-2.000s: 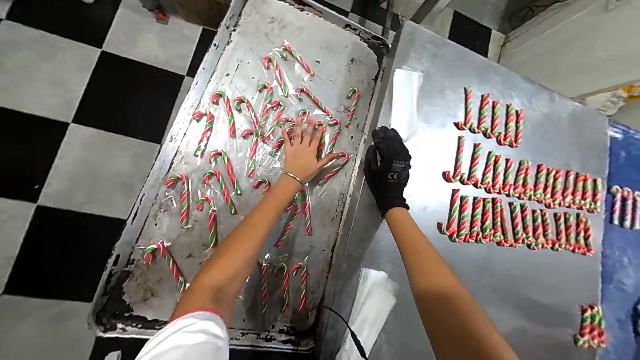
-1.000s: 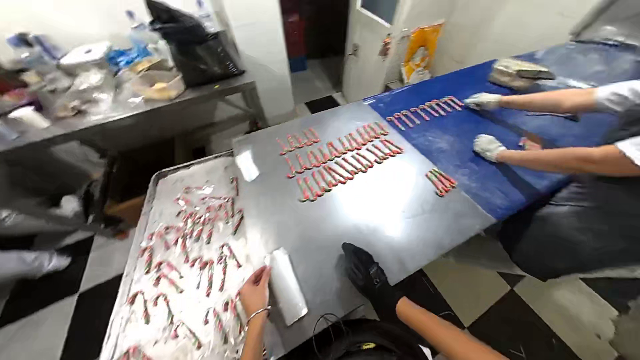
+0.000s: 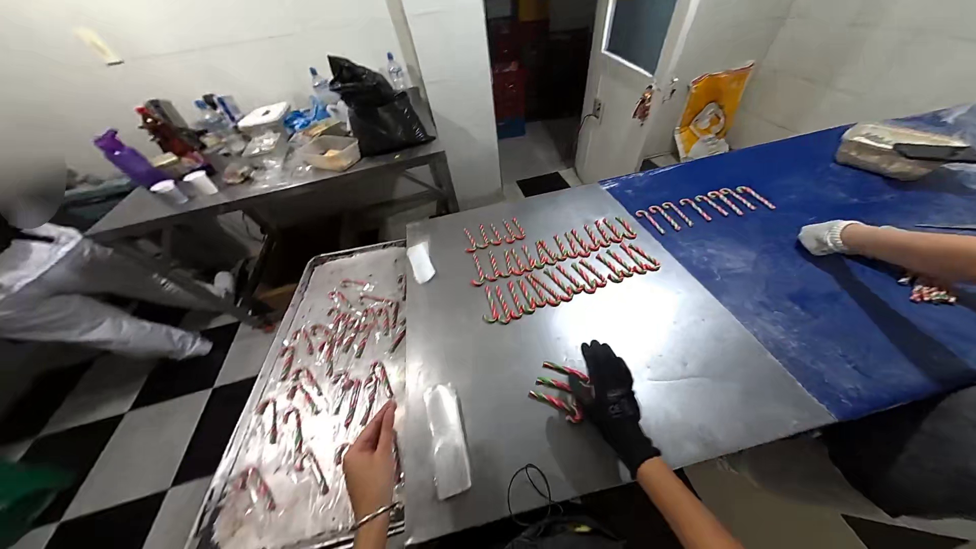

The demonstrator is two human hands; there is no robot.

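Note:
My right hand (image 3: 610, 396), in a black glove, rests on several red, white and green candy canes (image 3: 555, 383) on the steel table (image 3: 488, 351). My bare left hand (image 3: 371, 457) is raised at the table's left edge, thumb and fingertips together; whether anything is between them cannot be told. Beyond it, wrapped candy canes (image 3: 347, 328) lie scattered on a metal baking tray (image 3: 263, 374). A stack of clear plastic sleeves (image 3: 447, 442) lies between my hands, and a smaller one (image 3: 420, 262) near the far left corner. Rows of unwrapped candy canes (image 3: 560, 267) lie farther back.
At right, a co-worker's gloved hand (image 3: 823, 238) is over the blue work surface (image 3: 762, 305), near a row of candy canes (image 3: 705, 206) and a wrapped block (image 3: 900, 149). A cluttered side table (image 3: 267, 179) stands behind. Another person (image 3: 91, 297) is at left. A thin cable (image 3: 530, 496) loops at the near edge.
The view has swung up and right. My left hand was over the tray's candy canes and is now at the table's edge. My gloved hand is now on candy canes that stood apart from it before.

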